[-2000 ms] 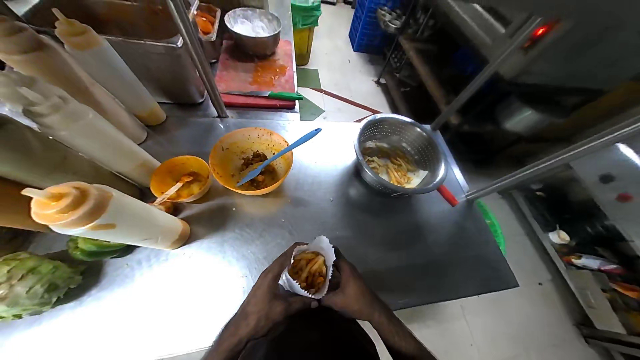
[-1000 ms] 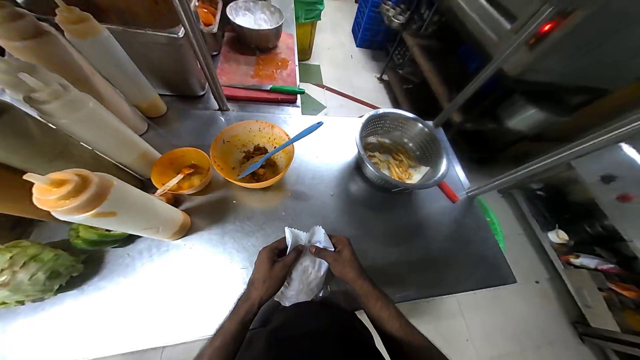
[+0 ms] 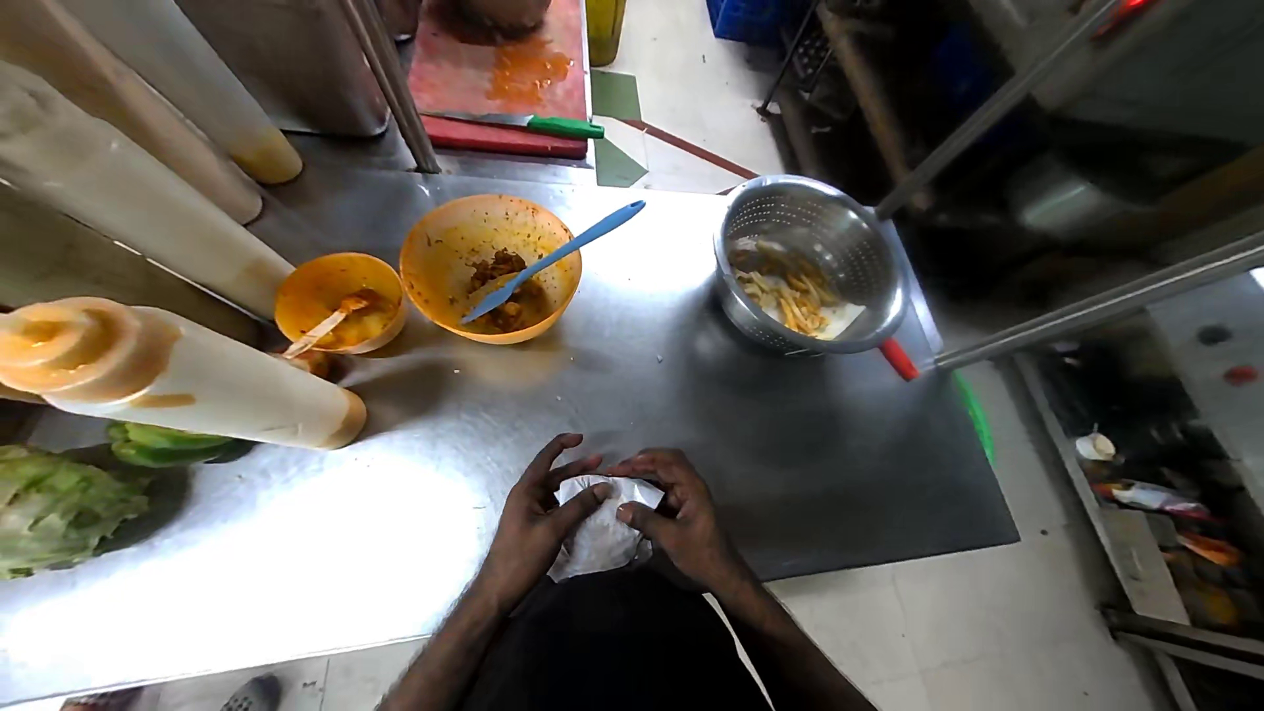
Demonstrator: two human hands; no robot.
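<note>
Both hands hold a white paper bag at the front edge of the steel table. My left hand grips its left side, thumb on the paper; my right hand grips its right side. The bag's top is folded over, so its contents are hidden. Beyond the hands stands an orange bowl with dark food scraps and a blue spatula. A smaller orange bowl with a wooden-looking stick is left of it. At the right, a steel colander with a red handle holds fries.
A sauce-stained squeeze bottle stands at the left, other bottles behind it. Lettuce and a green pepper lie near the left edge. A green-handled knife rests on a red cutting board. Metal posts rise at the table's far side.
Two seconds ago the bag was open with fries showing; one second ago its top was pinched together. Now the top is folded down and the fries are hidden.
</note>
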